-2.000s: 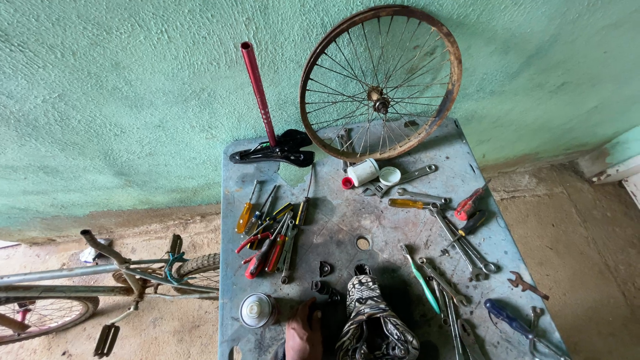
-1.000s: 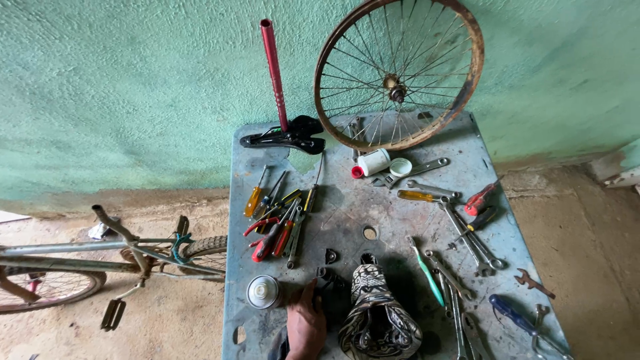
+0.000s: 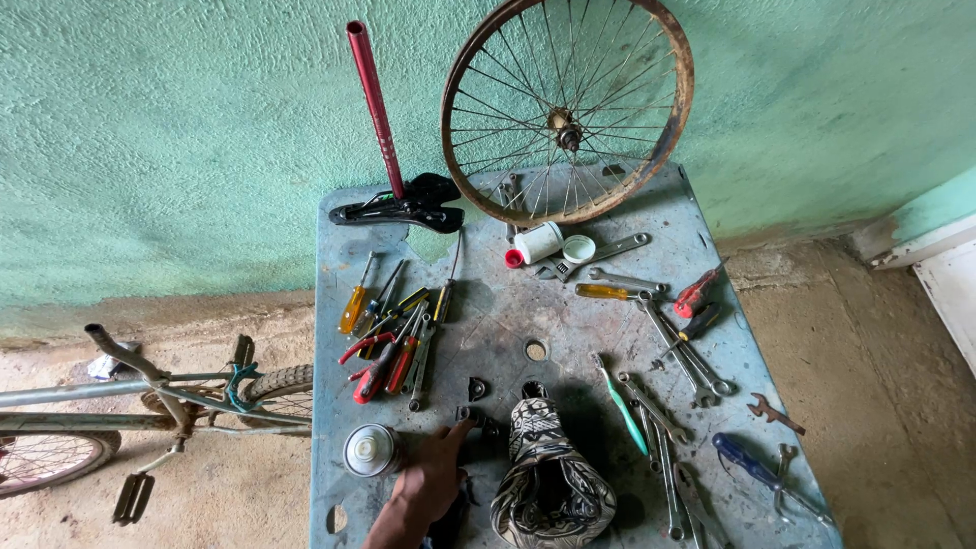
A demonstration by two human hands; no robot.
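My left hand (image 3: 428, 476) reaches in from the bottom edge, its fingers at a small black part (image 3: 479, 421) on the blue table (image 3: 488, 328); whether it grips that part cannot be told. A spray can (image 3: 371, 450) stands just left of the hand. To the right lies a black-and-white patterned bicycle saddle (image 3: 550, 488). Another small black part (image 3: 477, 387) rests just beyond the fingertips. My right hand is not in view.
Screwdrivers and pliers (image 3: 393, 335) lie at left, wrenches (image 3: 686, 358) and a green toothbrush (image 3: 621, 400) at right. Behind are a black saddle on a red seatpost (image 3: 375, 114), a white bottle (image 3: 539, 242) and a rusty wheel (image 3: 682, 114). A bicycle (image 3: 175, 396) is on the floor.
My left hand has come further into view from the bottom edge, past the spray can, and its fingers now reach the small black part.
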